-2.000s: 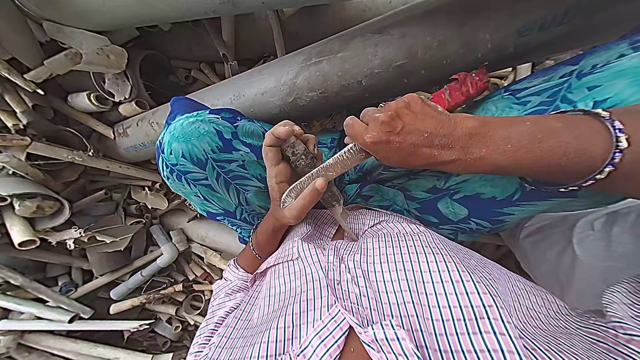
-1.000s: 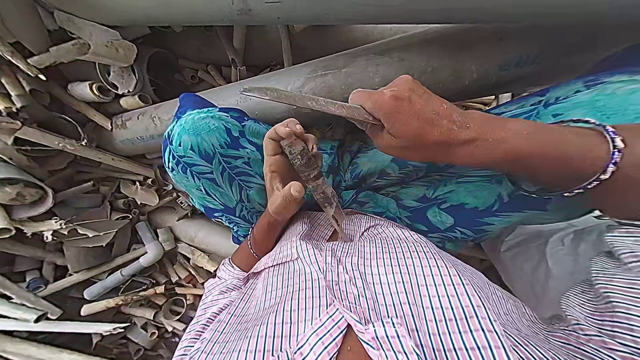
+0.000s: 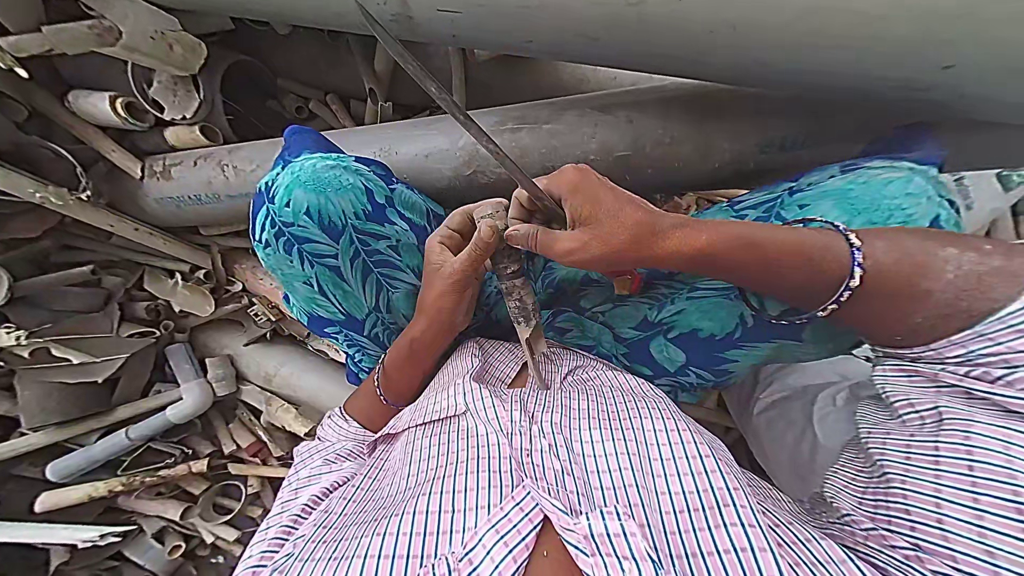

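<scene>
My left hand (image 3: 458, 264) grips the upper end of a dirty, broken piece of plastic pipe (image 3: 516, 296). The pipe's split, pointed lower end rests against my striped shirt. My right hand (image 3: 596, 220) is closed on the near end of a long, dark metal blade (image 3: 448, 100), which points up and to the left, away from me. The fingertips of my right hand meet the top end of the pipe piece beside my left thumb. My right fingers hide the blade's handle end.
A large grey pipe (image 3: 320, 160) lies across beyond my knees, with another wide pipe (image 3: 720, 40) above it. Pipe scraps, including a grey elbow fitting (image 3: 190, 400), are heaped at the left. A red object (image 3: 626, 282) shows below my right wrist. A whitish sack (image 3: 800, 416) lies at the right.
The blade lay across the pipe piece two seconds ago, was lifted off it, and now points up and left. My right hand has come back to the pipe's top end. My left hand kept its hold.
</scene>
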